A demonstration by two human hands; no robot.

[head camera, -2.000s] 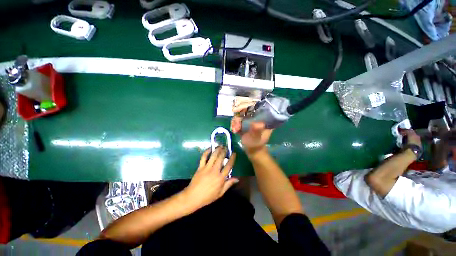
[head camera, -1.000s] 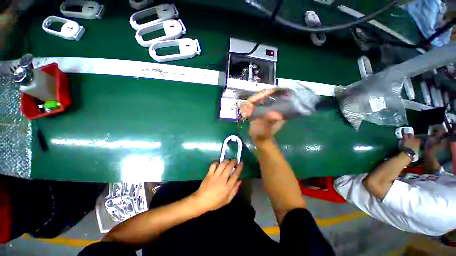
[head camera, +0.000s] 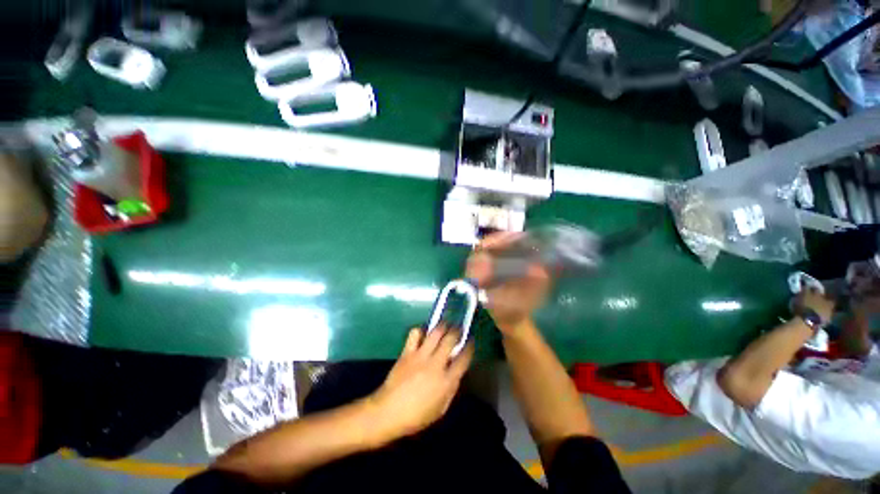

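A white plastic housing (head camera: 470, 291) lies near the bench's front edge, its looped end pointing away from me. My left hand (head camera: 425, 371) holds its near end, which is hidden under the fingers. My right hand (head camera: 511, 285) is shut on the grey electric screwdriver (head camera: 569, 249), blurred, just right of the housing's far end. The bit cannot be made out. The silver-white screw feeder (head camera: 505, 145) stands behind my right hand, with its pale pick-up plate (head camera: 468, 217) in front.
Several white housings (head camera: 328, 104) lie at the back left. A red tray (head camera: 152, 183) with a bottle is at left. A clear bag (head camera: 748, 227) lies at right by a post. Another person's hand (head camera: 812, 301) works at far right.
My right hand has brought the screwdriver from near the feeder's plate down and closer to the housing. The housing is now tilted slightly. The whole view has shifted a little.
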